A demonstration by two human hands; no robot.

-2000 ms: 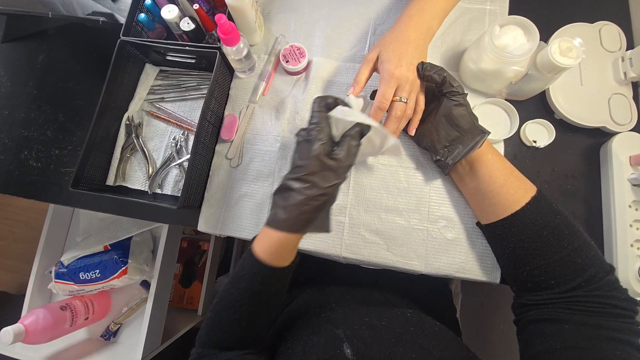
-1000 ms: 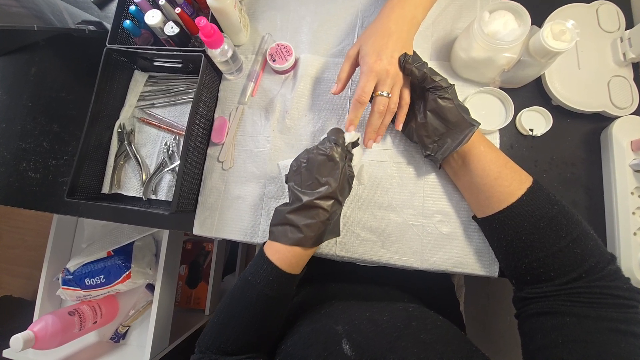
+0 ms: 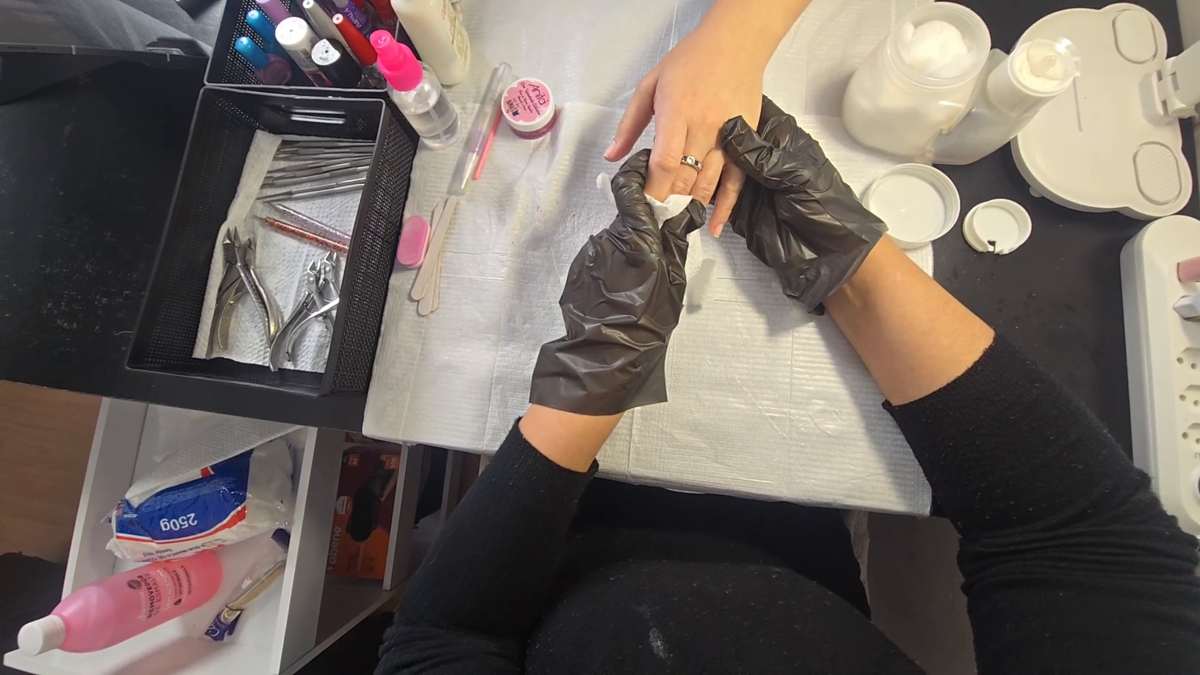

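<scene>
Both my hands wear thin black gloves. Between the fingers of my left hand (image 3: 630,277) is a white wipe (image 3: 669,205), pressed around a fingertip of another person's hand (image 3: 696,117). That hand lies palm down with fingers spread and has a ring (image 3: 691,162) on one finger. My right hand (image 3: 792,202) holds the person's hand from its outer side, thumb on top near the little finger; its other fingers are hidden beneath. A padded white disposable sheet (image 3: 525,328) lies below.
At left, a black basket (image 3: 352,253) holds cuticle nippers (image 3: 246,291) and metal tools. Near it are a pink-topped spray bottle (image 3: 419,94), a small pink jar (image 3: 530,105) and wooden sticks (image 3: 434,262). White containers (image 3: 914,80), lids (image 3: 911,204) and a power strip (image 3: 1162,366) are at right.
My left hand has moved up and right since one second ago, with the wipe, onto the person's fingers. The wipe was spread wider two seconds ago. My right hand stays at the person's hand.
</scene>
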